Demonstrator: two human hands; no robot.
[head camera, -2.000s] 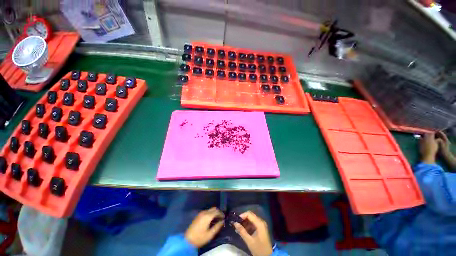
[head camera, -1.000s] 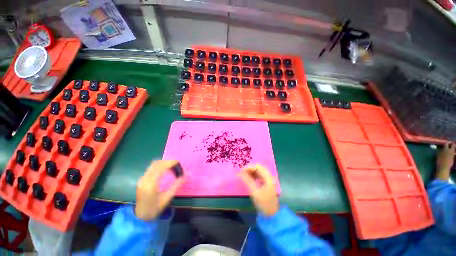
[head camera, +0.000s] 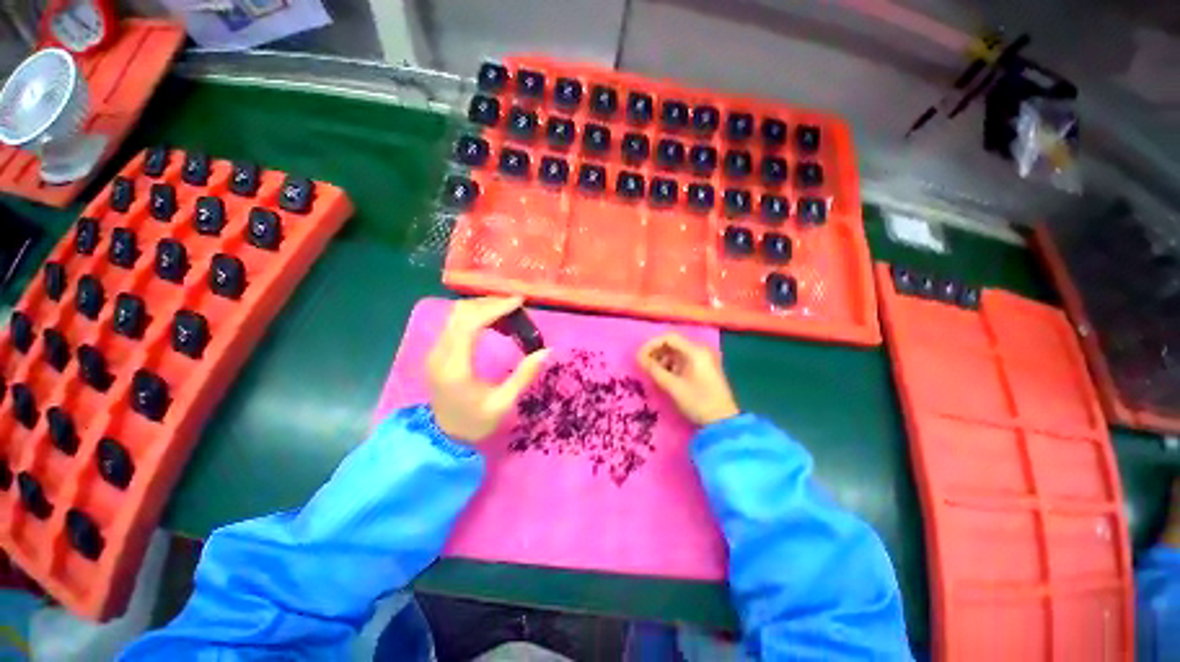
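My left hand is over the upper left of the pink mat and holds a black housing between thumb and fingers. My right hand is over the upper right of the mat with its fingers curled in; whether something small is between the fingertips cannot be made out. The pile of tiny black fittings lies spread on the mat between and below the hands.
Behind the mat is the middle red tray with rows of housings on a clear blister. The left red tray holds spaced housings. The right red tray has a few at its far end. A neighbour's blue sleeve shows at the right edge.
Both hands have risen from below the bench edge onto the mat, then moved further forward to the pile. The left hand carries the housing. The view has shifted, and the neighbour's hands have left it.
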